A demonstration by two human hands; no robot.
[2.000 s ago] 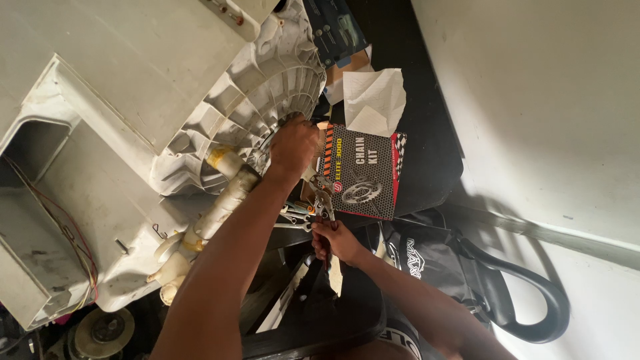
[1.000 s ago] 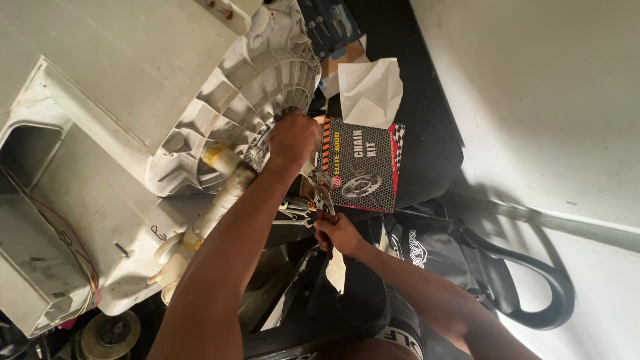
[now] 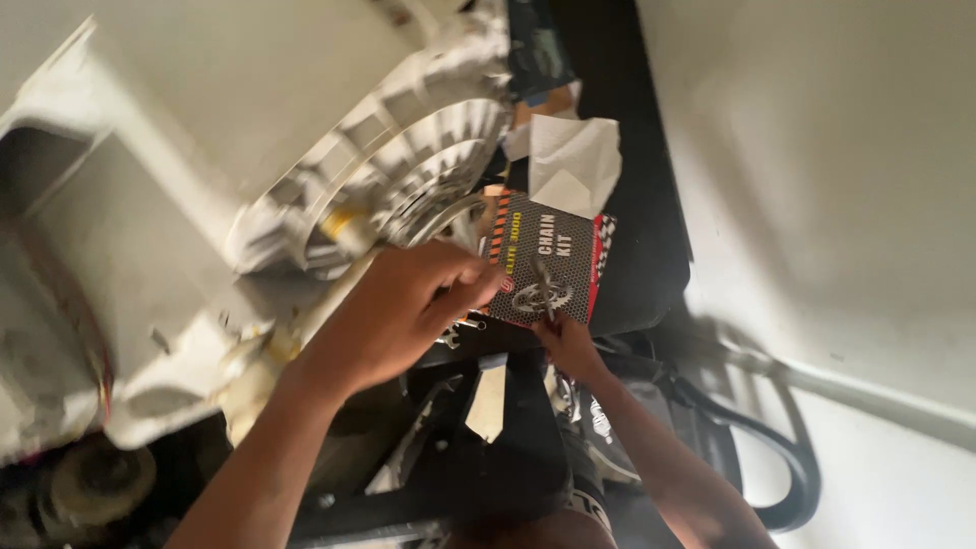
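My left hand (image 3: 415, 309), fingers curled, is in front of the ribbed plastic washing machine tub (image 3: 396, 152) and beside a round metal pulley rim (image 3: 457, 217); whether it holds something small is hidden. My right hand (image 3: 566, 347) is closed on a slim metal hand tool (image 3: 544, 286), blurred, perhaps pliers, whose tip points up over the printed chain kit box (image 3: 560, 252). Open-end wrenches (image 3: 450, 335) lie between the two hands, below the box's left corner.
White paper (image 3: 576, 164) overlaps the box on the black surface (image 3: 648, 191). A yellow-and-white plastic fitting (image 3: 351, 229) is left of my left hand. A black bag (image 3: 656, 412) and a curved black handle (image 3: 801, 473) are at lower right. A pale wall rises on the right.
My left hand has come away from the middle of the ribbed tub, down toward me. My right hand's tool, earlier close to my left hand, is now apart from it over the box.
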